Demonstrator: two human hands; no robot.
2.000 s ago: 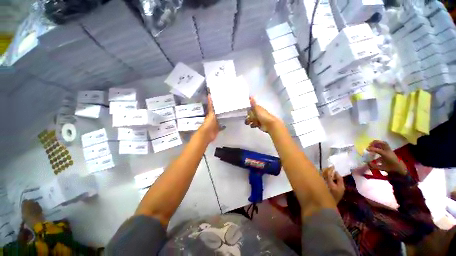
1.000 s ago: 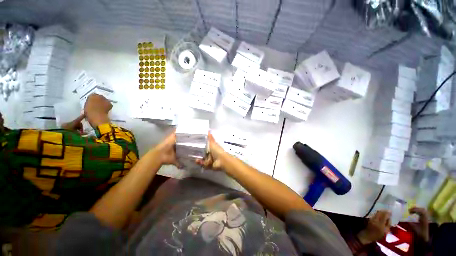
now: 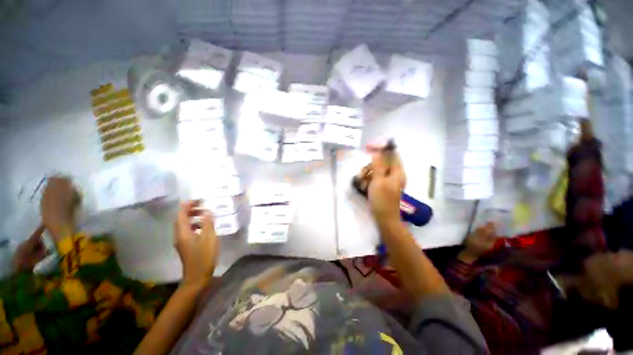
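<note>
My left hand (image 3: 196, 239) is at the near end of a row of small white cartons (image 3: 203, 132), fingers apart; whether it touches them is unclear. My right hand (image 3: 386, 182) is blurred, over the blue heat gun (image 3: 416, 210), covering part of it. A small dark and reddish thing (image 3: 389, 147), possibly a cutter, shows at its fingertips. A short stack of cartons (image 3: 269, 223) stands between my hands. More cartons (image 3: 302, 142) stand behind it.
Gold round stickers (image 3: 116, 121) and a white roll (image 3: 162, 98) lie at back left. A thin olive strip (image 3: 432, 182) lies right of the heat gun, before a carton row (image 3: 480, 125). People's hands work at both sides. Stacked cartons line the back.
The carton block between my hands is no longer held; cartons now stand at my left hand. My hands have moved apart, the right one over to the heat gun. The view has shifted.
</note>
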